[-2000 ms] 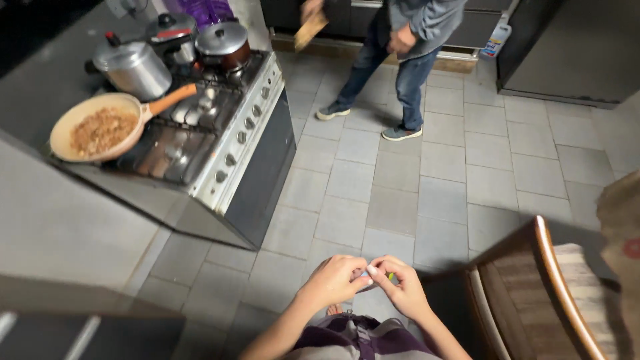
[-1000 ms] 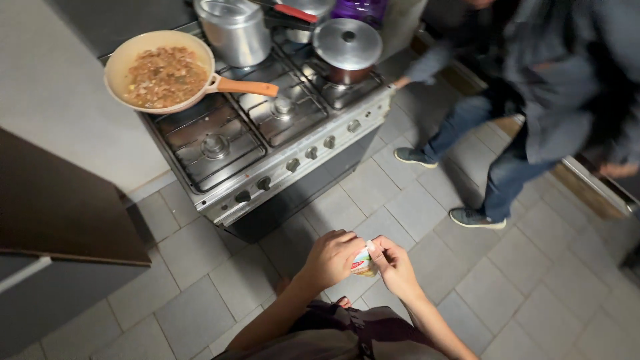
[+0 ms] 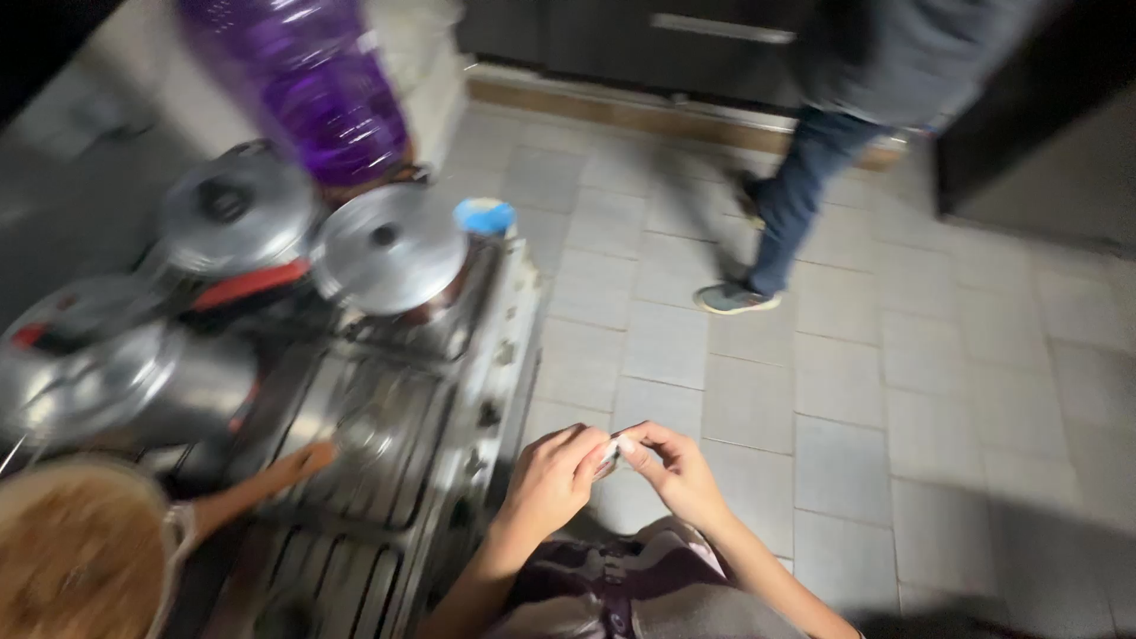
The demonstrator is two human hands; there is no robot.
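My left hand (image 3: pixel 555 479) and my right hand (image 3: pixel 672 470) meet in front of my body, just right of the gas stove (image 3: pixel 470 435). Between their fingertips they pinch a small packet (image 3: pixel 609 456), pale and mostly hidden by the fingers. To the left on the stove sits a frying pan (image 3: pixel 173 541) of chopped, browned food (image 3: pixel 75 555), its orange handle pointing toward the stove's middle.
Lidded metal pots (image 3: pixel 390 250) and a pressure cooker (image 3: pixel 115 364) crowd the stove's far side. Behind them stands a purple plastic bottle (image 3: pixel 328 98). A blue item (image 3: pixel 485 216) lies at the stove's far corner. Another person in jeans (image 3: pixel 803 195) stands near dark cabinets (image 3: pixel 612 44).
The view has swung and come closer to the stove. The other person has moved and now faces the cabinets' right end. Both my hands stay together at the small packet.
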